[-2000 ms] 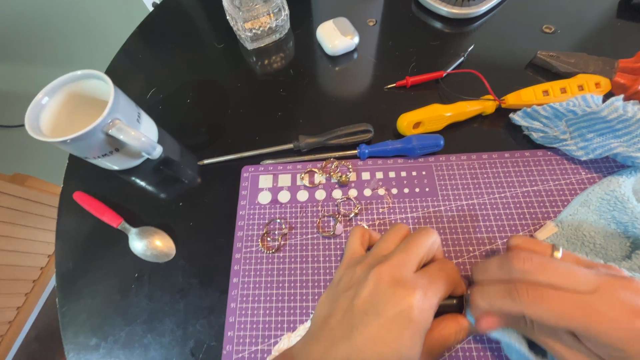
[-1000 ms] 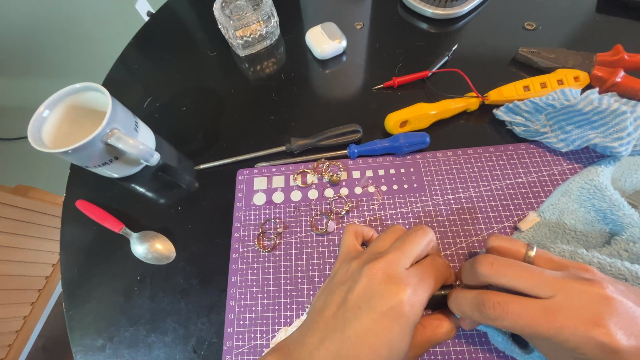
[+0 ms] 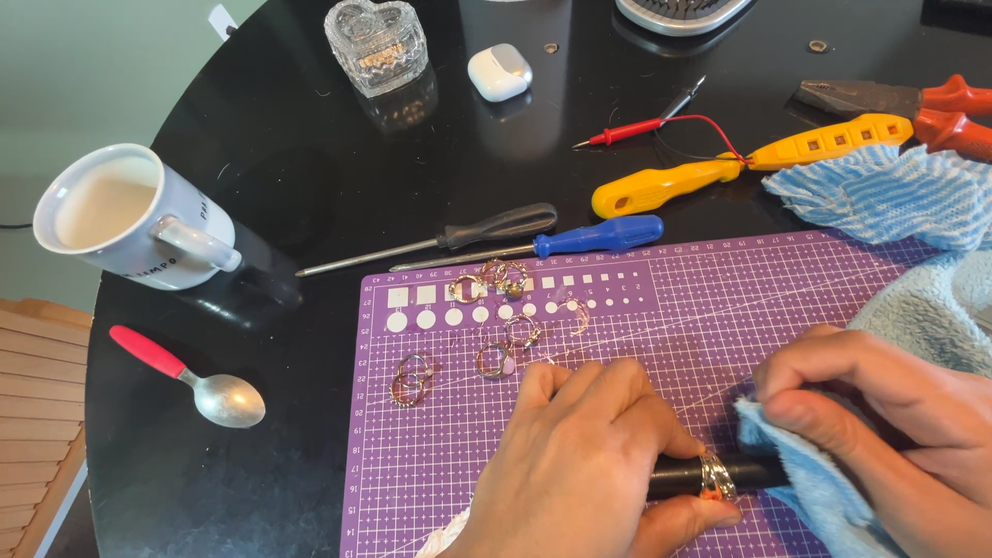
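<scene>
Over the purple cutting mat [image 3: 434,465], my left hand [image 3: 597,457] pinches a shiny gold-coloured ring [image 3: 717,477] between thumb and forefinger. This ring sits around a black rod [image 3: 759,471], whose left end is hidden behind my left hand. My right hand [image 3: 876,418] grips a fold of light blue cloth [image 3: 821,473] just to the right of the ring; the rod's right end is hidden near it. Several other rings [image 3: 496,360] lie on the mat beyond my left hand, with two overlapping rings [image 3: 411,380] further left.
A black-handled screwdriver [image 3: 496,226] and a blue-handled one [image 3: 601,235] lie at the mat's far edge. Behind are a yellow tester [image 3: 674,186], pliers [image 3: 868,97], a white case [image 3: 500,74] and a glass box [image 3: 377,50]. A mug [image 3: 178,225] and spoon [image 3: 229,401] stand left.
My right hand has moved right, away from my left hand, with the blue cloth in it. The gold-coloured ring on the black rod now shows between the hands.
</scene>
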